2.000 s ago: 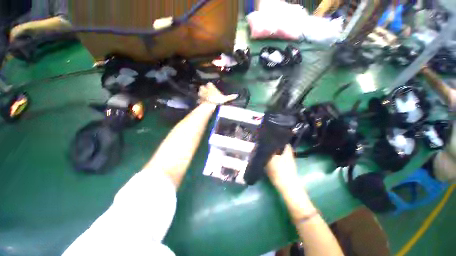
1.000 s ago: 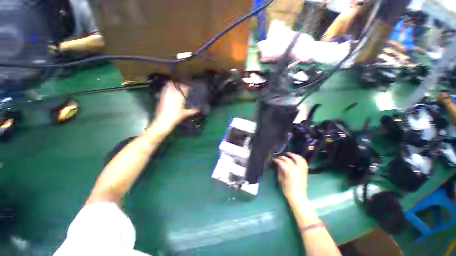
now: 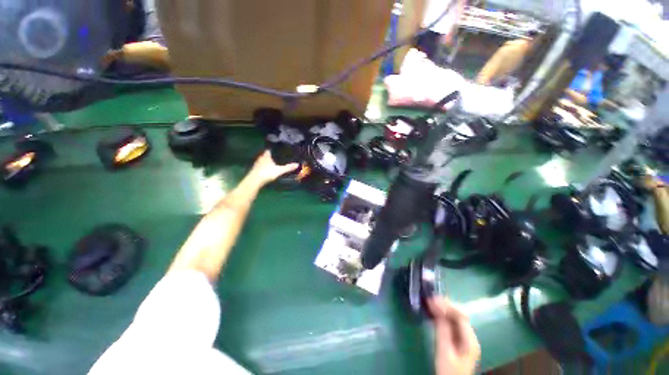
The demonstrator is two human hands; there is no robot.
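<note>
My left hand [image 3: 270,171] is stretched to the far side of the bench, against a dark fan part [image 3: 287,178]; blur hides whether its fingers grip it. A fan head with pale blades [image 3: 328,156] stands just right of it. My right hand [image 3: 455,331] holds a thin, curved black part [image 3: 421,287], seen nearly edge-on, perhaps a clip base, above the near right of the bench. The black electric screwdriver [image 3: 400,212] hangs tilted between my hands, over the white screw feeder [image 3: 351,242].
Black clip parts [image 3: 488,223] lie right of the screwdriver. More fan heads [image 3: 598,256] lie far right, by a blue stool [image 3: 623,333]. A round black part [image 3: 106,258] lies left. A large carton [image 3: 271,58] and a cable [image 3: 220,86] are at the back.
The view has shifted left. My right hand has moved from beside the screwdriver towards me, now with a black part. My left hand remains at the far side among the fans.
</note>
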